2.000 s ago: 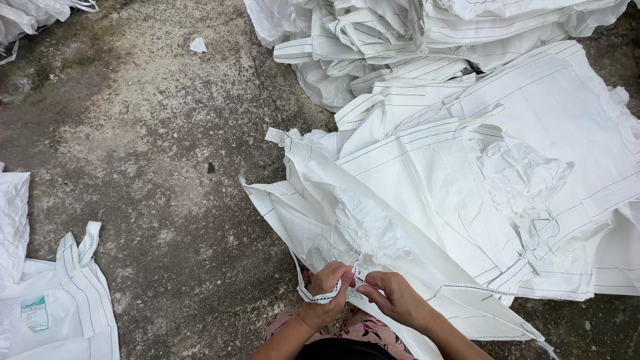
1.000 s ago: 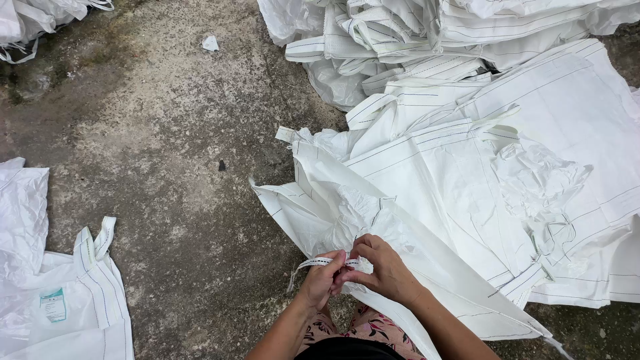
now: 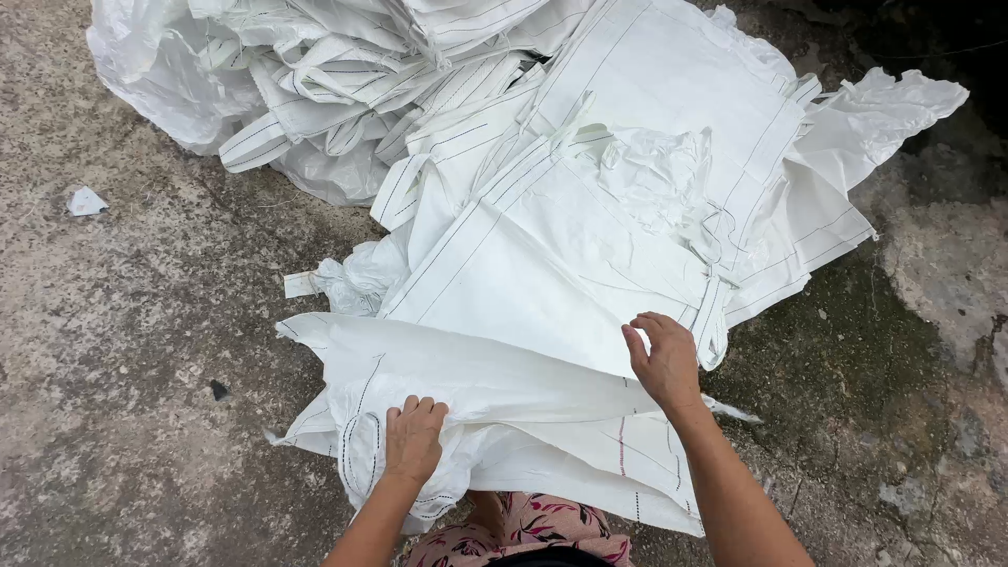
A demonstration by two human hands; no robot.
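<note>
A white woven plastic bulk bag (image 3: 551, 394) with dark and reddish stitching lies folded just in front of my body. My left hand (image 3: 415, 441) rests on its left part, fingers curled over the crumpled fabric beside a stitched strap (image 3: 361, 441); whether it grips the cloth cannot be told. Above the bag's right part is my right hand (image 3: 664, 358), thumb and fingers apart and nothing between them. Another flattened white bag (image 3: 512, 260) lies directly beyond, with a crumpled thin spout (image 3: 661, 173) on it.
A heap of white bags with loop straps (image 3: 339, 87) lies at the top, beside crumpled translucent plastic (image 3: 173, 71). Rough concrete ground (image 3: 142, 315) surrounds the bags. A small white scrap (image 3: 87, 201) and a dark chip (image 3: 219, 389) lie at the left.
My hands were together at a strap of the near bag; now they are apart, the right one farther right. The near bag lies flatter. The view has shifted right.
</note>
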